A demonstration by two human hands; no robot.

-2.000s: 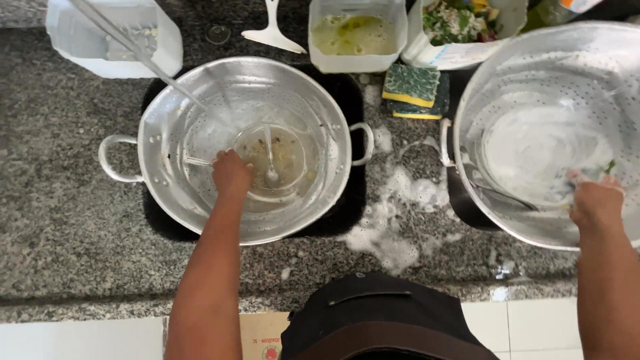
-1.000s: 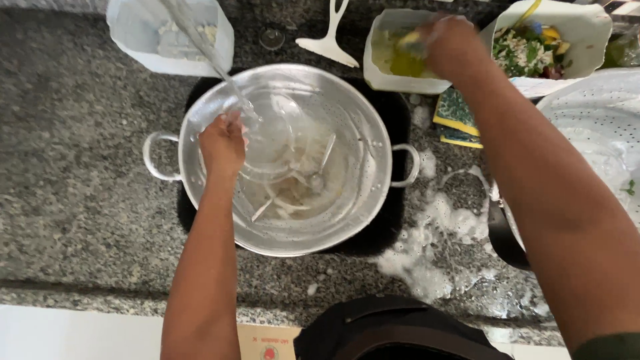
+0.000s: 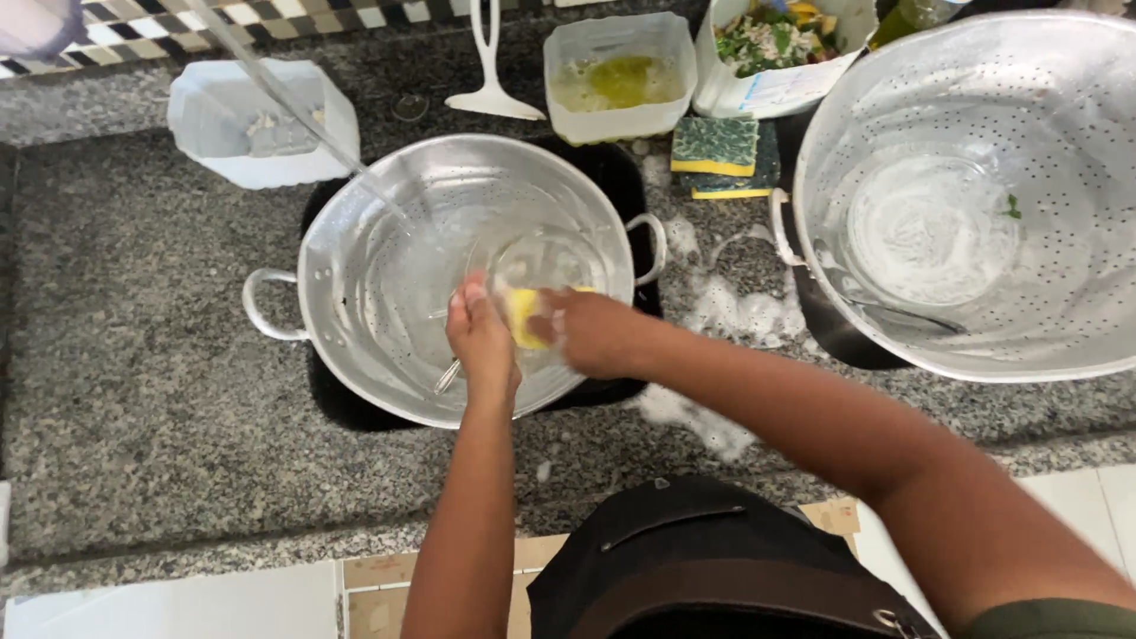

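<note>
Over the perforated aluminium colander (image 3: 390, 302) in the left sink, my left hand (image 3: 484, 333) has its fingers at the near-left edge of a clear round dish (image 3: 550, 253), which it appears to grip. My right hand (image 3: 599, 330), blurred, holds a yellow sponge (image 3: 525, 318) just right of the left fingers. The handle of a metal utensil (image 3: 447, 376) shows in the colander beside my left hand. Water falls from a clear stream (image 3: 302, 124) into the colander's left part. The fingertips and part of the dish are hard to make out.
A larger colander (image 3: 1100, 204) at right holds a soapy round dish (image 3: 932, 226) and a utensil (image 3: 923, 317). Behind are a cut plastic container (image 3: 213, 146), a white scraper (image 3: 491, 99), a tub of yellow-green liquid (image 3: 619, 120), a food-scrap container (image 3: 754, 93) and stacked sponges (image 3: 714, 146). Foam (image 3: 745, 306) lies between colanders.
My right hand has gone from the right colander, then over the tub of yellow-green liquid, to the left colander, now with a yellow sponge. My left hand has moved away from the water stream.
</note>
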